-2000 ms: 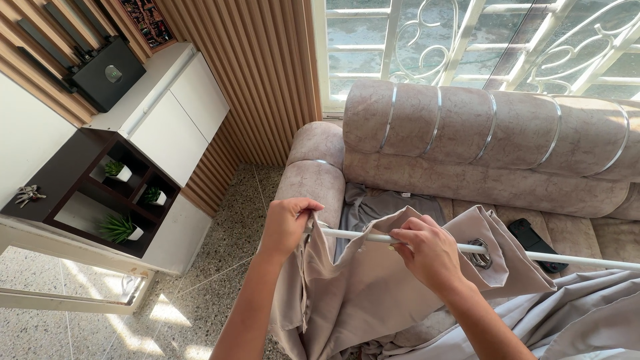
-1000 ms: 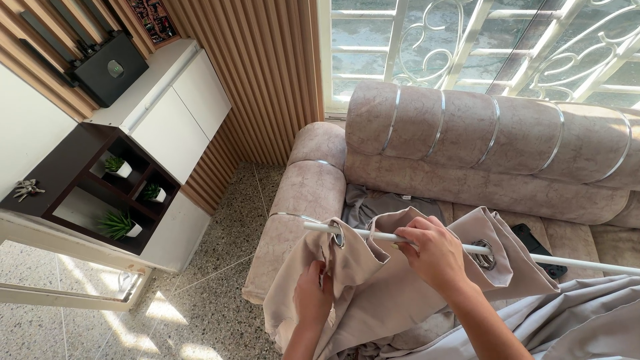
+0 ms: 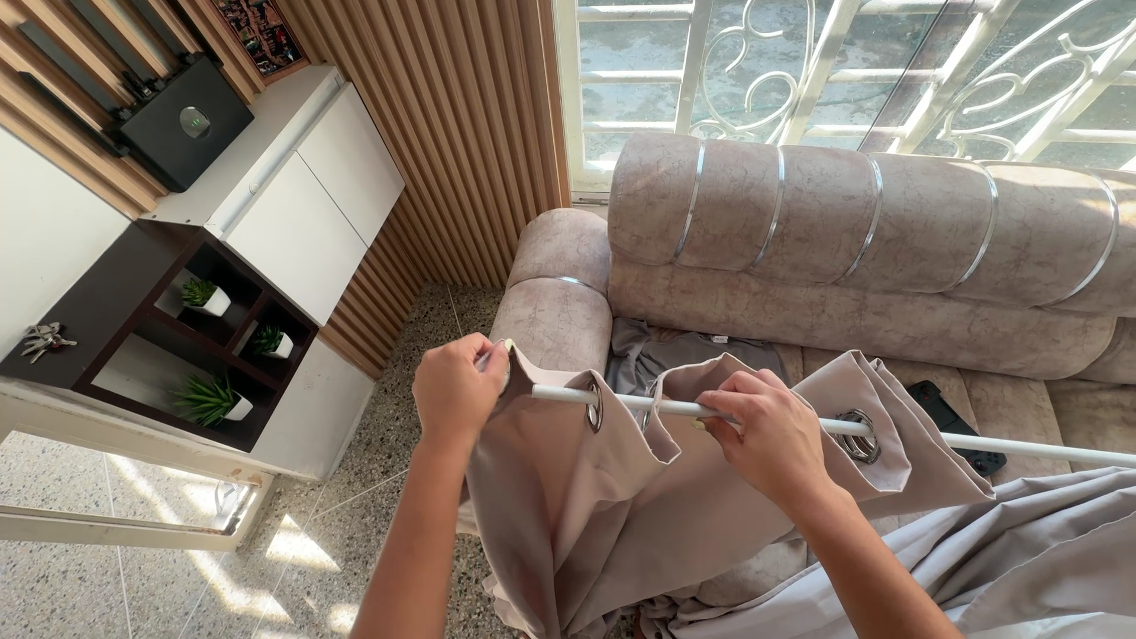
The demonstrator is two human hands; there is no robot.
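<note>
A white curtain rod crosses the view from the right edge to a bare end near the centre. My right hand grips it. Beige curtain fabric hangs from the rod, which passes through metal grommets; one grommet sits near the rod's end, and others are bunched to the right of my right hand. My left hand pinches the curtain's top edge just left of the rod's end, with part of a grommet showing at its fingers.
Behind the curtain stands a beige sofa, bearing dark grey cloth and a black handheld device. A grilled window is behind it. At left are a white cabinet, a black router, keys and potted plants.
My left hand has risen from below the rod, where it was one second ago, to the curtain's top edge beyond the rod's end. My right hand stays on the rod.
</note>
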